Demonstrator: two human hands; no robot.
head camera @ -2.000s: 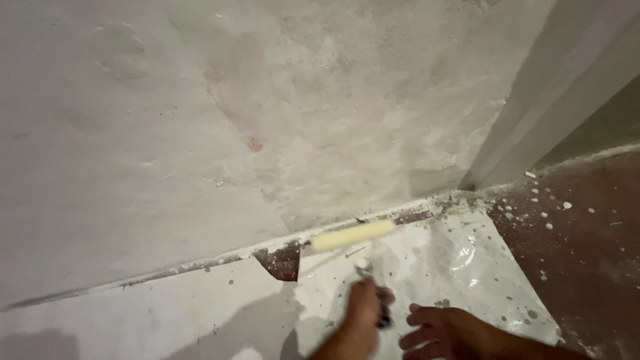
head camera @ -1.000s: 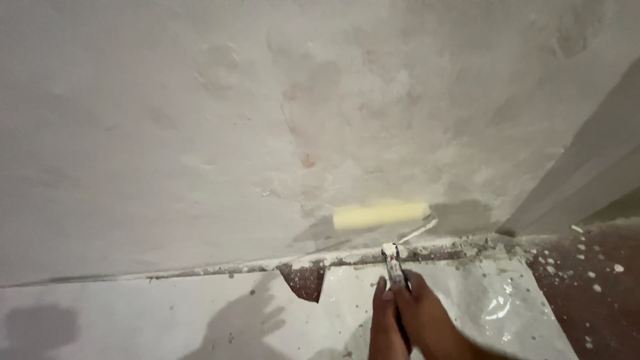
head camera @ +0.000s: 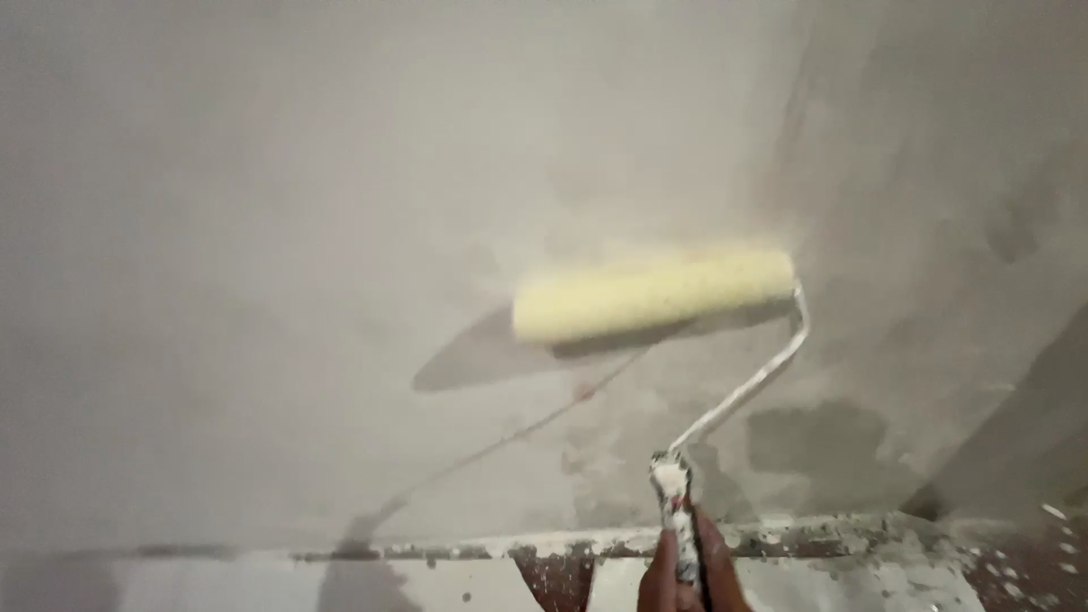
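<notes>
A paint roller with a pale yellow cover [head camera: 654, 293] is up against the plastered wall [head camera: 280, 255], its cover lying nearly level and somewhat blurred. From the cover's right end a white-coated wire frame [head camera: 752, 378] bends down to the paint-smeared handle [head camera: 676, 493]. Low in the view, my left hand [head camera: 659, 578] is closed on the handle's left side. My right hand [head camera: 718, 565] grips the same handle from the right. Both hands are cut off by the lower edge. Shadows of the roller fall on the wall.
White sheeting [head camera: 450, 586] covers floor along the wall's foot, with a dark red gap [head camera: 557, 578] showing. Reddish floor [head camera: 1028, 565] with white spatters is at the lower right, near the wall's corner [head camera: 926, 501].
The roller has moved up the wall from near its foot. My right hand, off the handle with fingers spread two seconds ago, has joined my left hand on it. The view has shifted upward.
</notes>
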